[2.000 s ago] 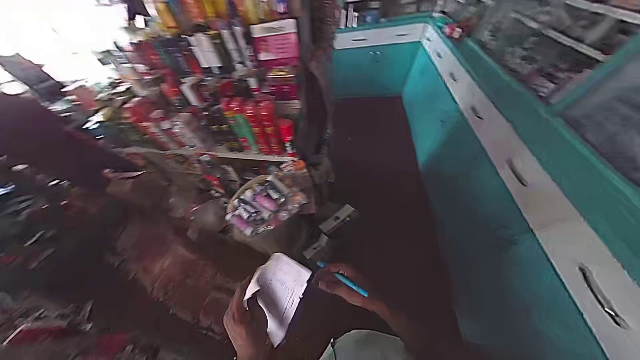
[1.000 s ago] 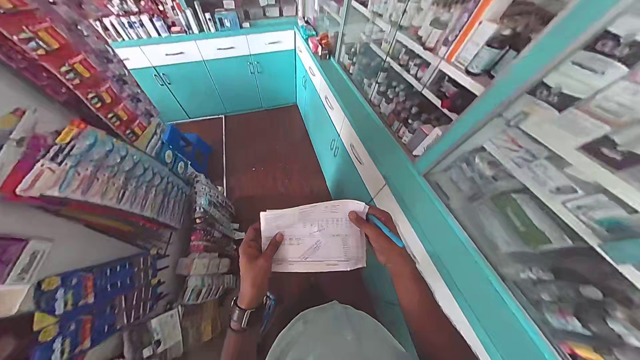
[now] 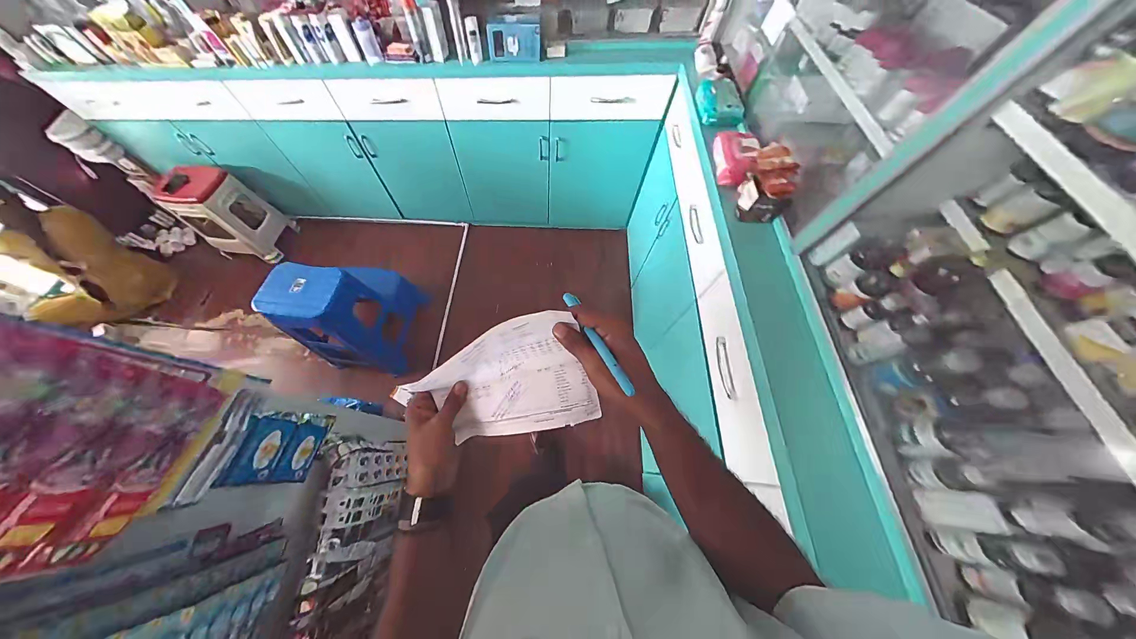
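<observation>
A sheaf of printed paper sheets (image 3: 524, 377), bearing print and handwriting, is held in front of my body at the middle of the head view. My left hand (image 3: 433, 439), with a watch at its wrist, pinches the lower left edge, thumb on top. The upper right corner is gripped by my right hand (image 3: 608, 359), which also has a blue pen (image 3: 602, 351) between its fingers, lying slantwise along the hand. How many sheets there are I cannot tell.
A blue plastic stool (image 3: 333, 302) and a white stool with a red top (image 3: 222, 209) stand on the brown floor. Teal cabinets (image 3: 497, 169) line the back. A teal counter (image 3: 799, 355) and glass-fronted shelves (image 3: 958, 355) run along the right. Hanging packets (image 3: 275, 444) are at lower left.
The view has swung strongly round from the crowded shelves. The paper, bent upward two seconds ago, was spread flatter a second ago and now has its left side curled. Both hands keep hold.
</observation>
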